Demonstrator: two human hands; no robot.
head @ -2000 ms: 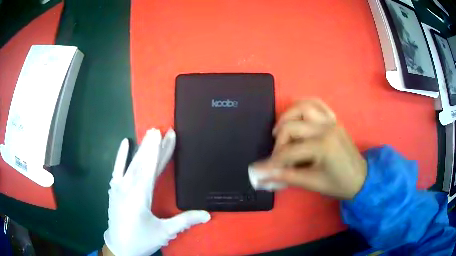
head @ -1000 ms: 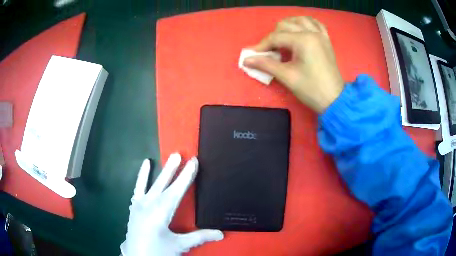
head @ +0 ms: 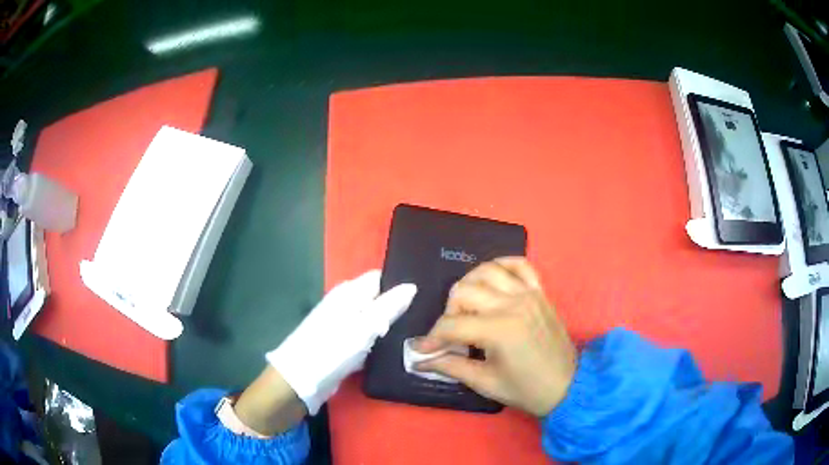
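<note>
A black e-reader [head: 414, 245] lies face down on the red mat [head: 582, 163], slightly tilted, with its grey "koobe" logo near the top. My bare right hand [head: 509, 336] pinches a folded white cloth [head: 436, 363] against the lower part of the e-reader's back and covers part of it. My left hand [head: 350, 331], in a white glove, rests on the e-reader's left side, with fingers over the edge and thumb side on the back.
A white box [head: 168, 222] lies at the left, across the dark green surface [head: 282, 145] and another red mat. Boxed e-readers [head: 738, 173] with lit-grey screens stand at the right. A translucent bottle [head: 50, 202] and another boxed device are at the far left.
My right hand has come down from the mat above the e-reader onto its lower back with the cloth. My left hand now reaches over its left edge. The e-reader has turned slightly.
</note>
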